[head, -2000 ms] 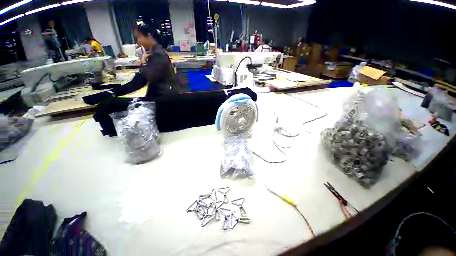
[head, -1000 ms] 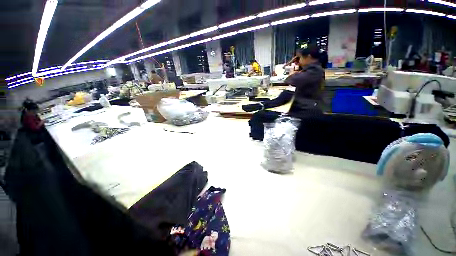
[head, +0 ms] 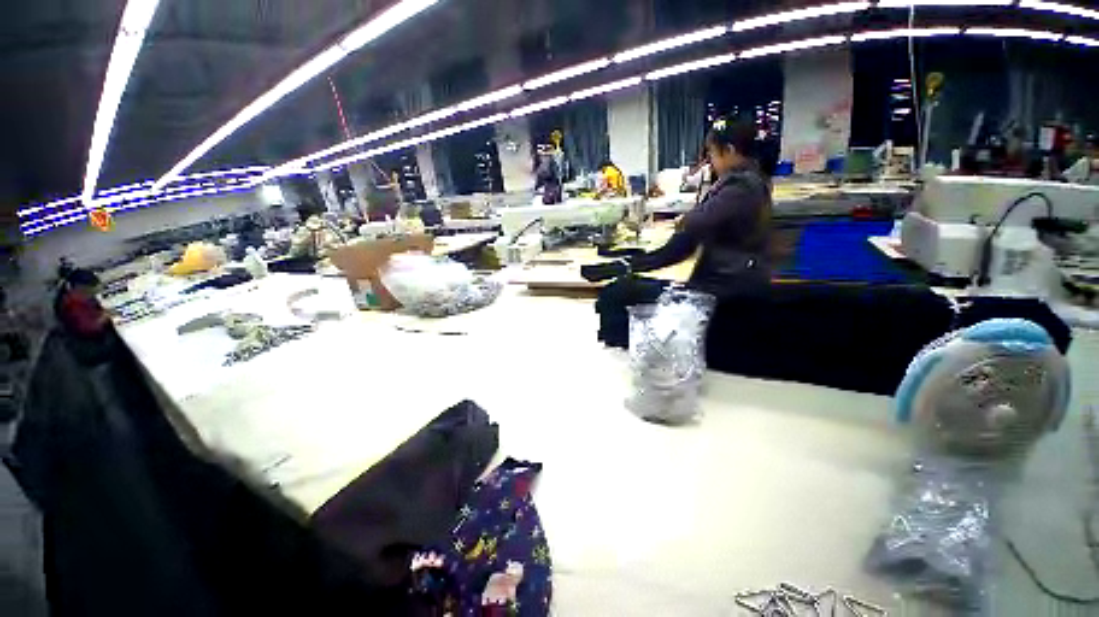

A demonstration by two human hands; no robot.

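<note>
Neither of my hands shows. Nearest in front of me lies a dark garment (head: 416,476), a soft black-grey heap. A navy floral cloth (head: 516,530) lies against its right side, cut off by the bottom edge. A loose pile of thin silver metal pieces (head: 810,600) is partly cut off at the bottom right. A clear bag with silver-white contents (head: 934,536) is directly below the fan. Another clear bag (head: 666,362) stands upright before the black roll.
The desk fan (head: 988,392) stands at the right with a cord beside it. The black fabric roll (head: 832,331) lies behind. A bulky clear bag (head: 434,287) and a cardboard box (head: 362,268) are farther left. A person (head: 729,223) works behind the table.
Since two seconds ago my view has swung left and up; the metal pile has moved to the bottom right edge. The person behind has lowered an arm from the head.
</note>
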